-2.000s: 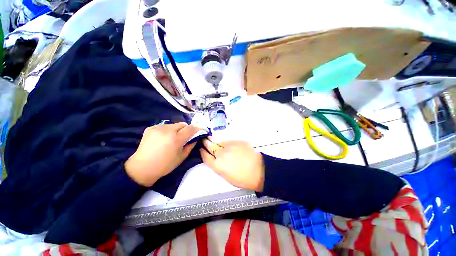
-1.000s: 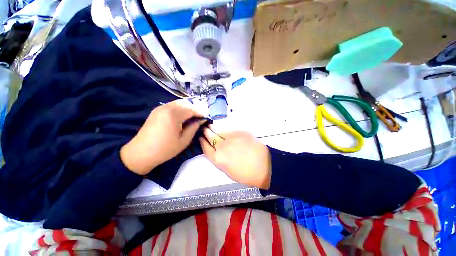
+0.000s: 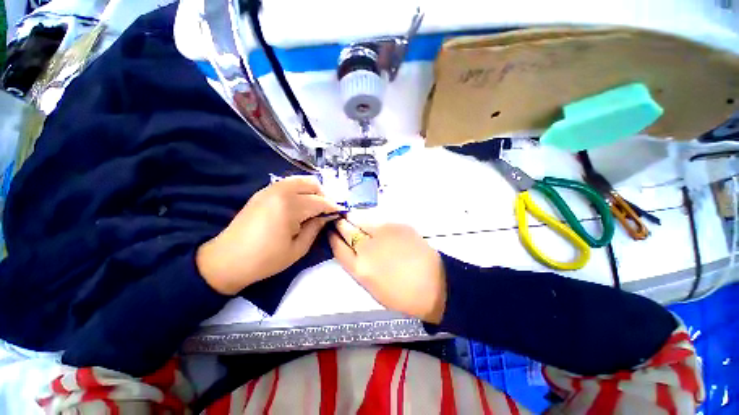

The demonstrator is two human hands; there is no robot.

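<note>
The navy garment (image 3: 121, 154) lies heaped on the table to the left of the needle area, with a dark corner hanging below my hands. My left hand (image 3: 263, 235) pinches the garment's edge just in front of the presser foot (image 3: 328, 166). My right hand (image 3: 393, 263) meets it from the right, its fingertips on the same edge. A short pale strip shows near my left fingers. The grey-blue cylinder (image 3: 363, 182) stands just right of the foot. My fingers hide most of the pinched edge.
Scissors with yellow and green handles (image 3: 559, 235) lie right of the needle, beside orange-handled snips (image 3: 628, 217). A mint-green block (image 3: 604, 117) rests against brown cardboard (image 3: 502, 89) on the machine front. A measuring tape (image 3: 308, 334) runs along the table's front edge. A blue crate (image 3: 713, 340) is at lower right.
The view has shifted, moving the machine and scissors in the picture. Both hands stay together at the edge; the pale fold seen between my fingers two seconds ago now shows less.
</note>
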